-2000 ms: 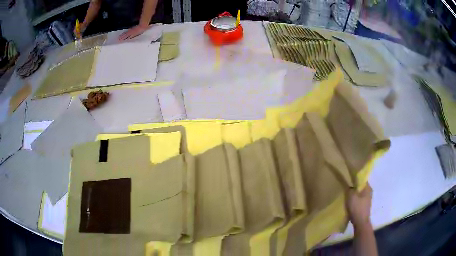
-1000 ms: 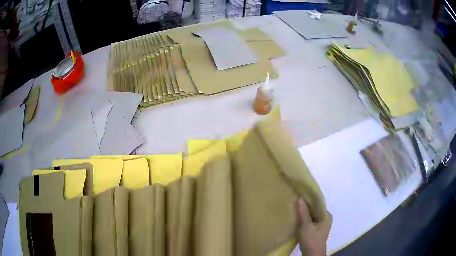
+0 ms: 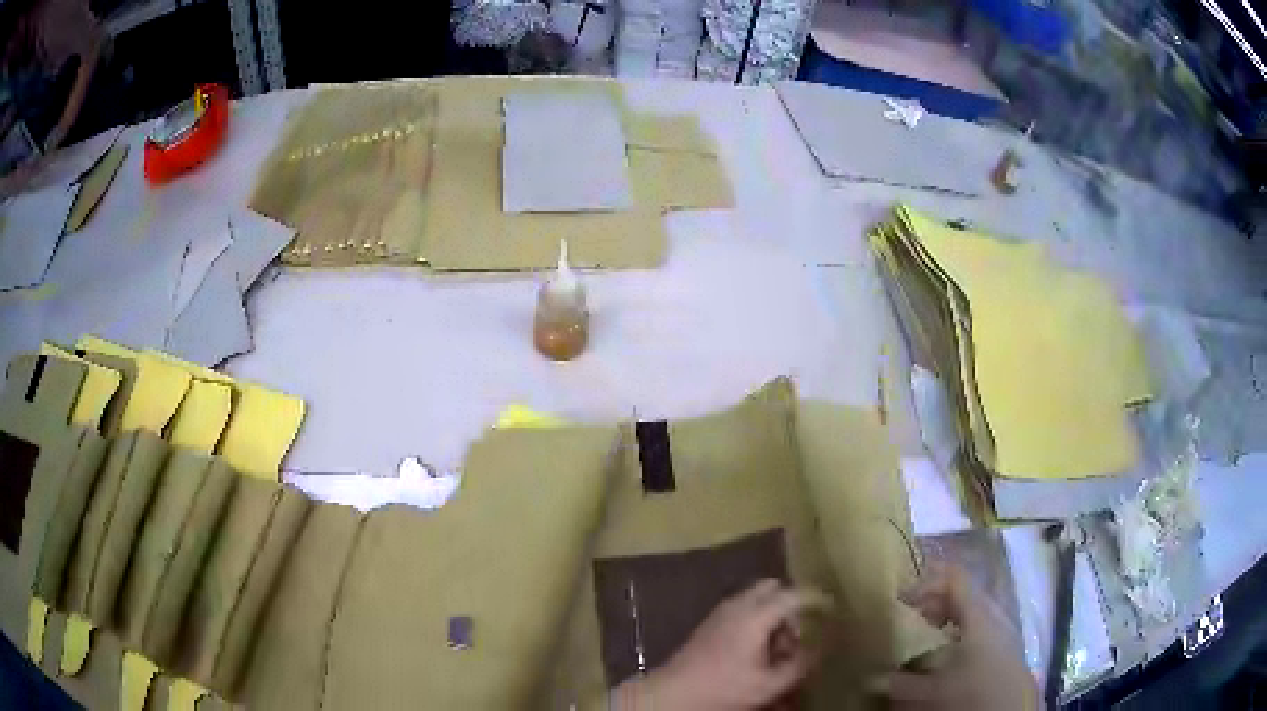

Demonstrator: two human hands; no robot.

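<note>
An olive bag panel [image 3: 702, 514] lies in front of me, with a black strip and a dark brown rectangle. My left hand [image 3: 743, 646] is over the rectangle's right part, fingers curled and blurred; whether it grips anything is unclear. My right hand [image 3: 966, 646] is at the panel's right edge, fingers closed on it. Both hands are partly cut off by the bottom edge. Overlapping folded panels [image 3: 146, 521] with yellow tabs run off to the left; a small grey mark shows on the olive piece beside them.
A glue bottle [image 3: 561, 320] stands beyond the panel. A yellow-faced panel stack [image 3: 1049, 354] and pale scraps [image 3: 1160, 521] are at right. Olive pieces [image 3: 348, 174] with a grey card [image 3: 563, 153] lie at the far side. A red-orange round object [image 3: 188, 135] and grey cards are far left.
The view has swung right. The folded row now extends left, and a panel with a dark rectangle lies at its right end. My left hand has come into view beside my right.
</note>
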